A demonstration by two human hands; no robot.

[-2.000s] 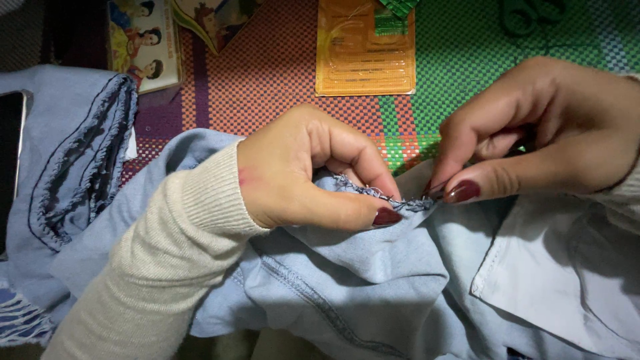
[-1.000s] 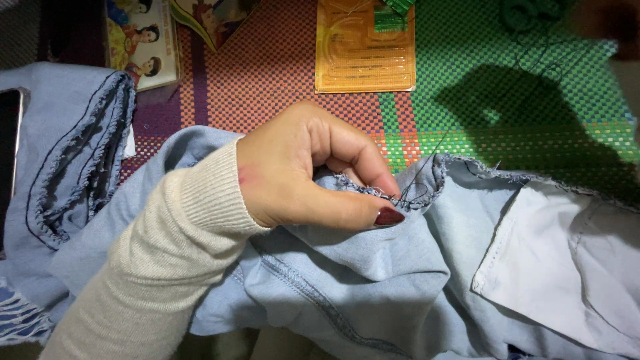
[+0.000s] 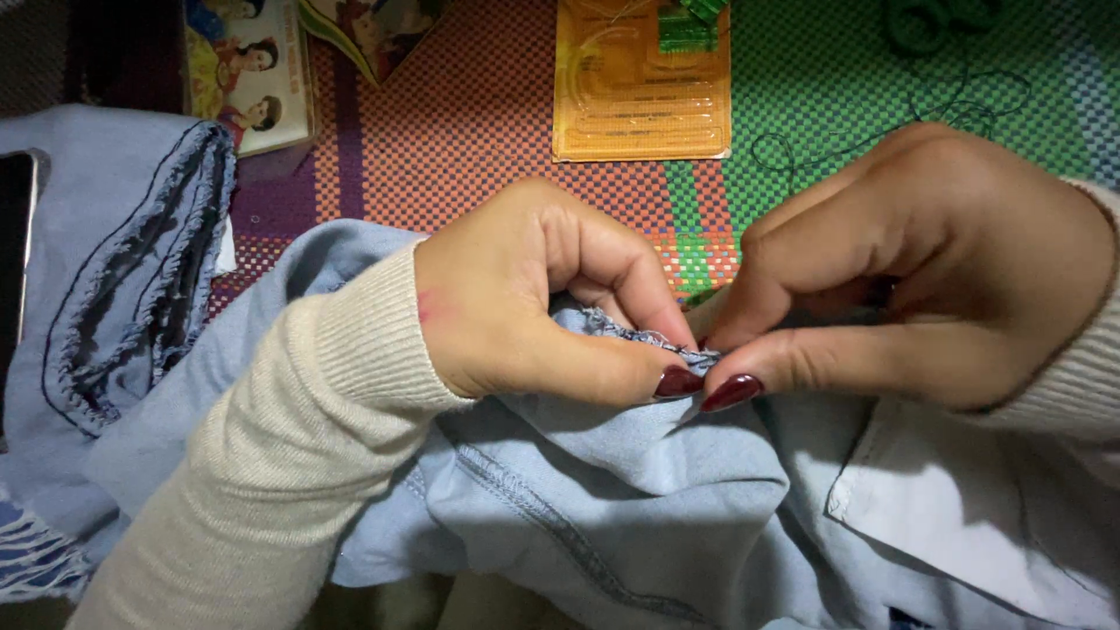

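Light blue denim fabric (image 3: 630, 472) with a frayed, stitched edge (image 3: 643, 337) lies across the lower middle. My left hand (image 3: 551, 306) pinches that edge between thumb and forefinger. Touching the same edge just to the right, my right hand (image 3: 884, 271) has its thumb and forefinger closed on the fabric, the two thumb tips almost meeting. Any needle is hidden between the fingers. A white pocket lining (image 3: 962, 507) spreads below my right hand.
An orange blister card (image 3: 643, 96) lies on the woven mat (image 3: 464, 105). Dark thread (image 3: 884, 131) loops near dark scissors handles (image 3: 936, 22). Picture packets (image 3: 262, 79) are at upper left, above more denim (image 3: 96, 219) and a phone's edge (image 3: 22, 254).
My right hand was at the edge, rose out toward the upper right with a thread stretched up from the fabric, and is back at the edge now. My left hand has stayed in place.
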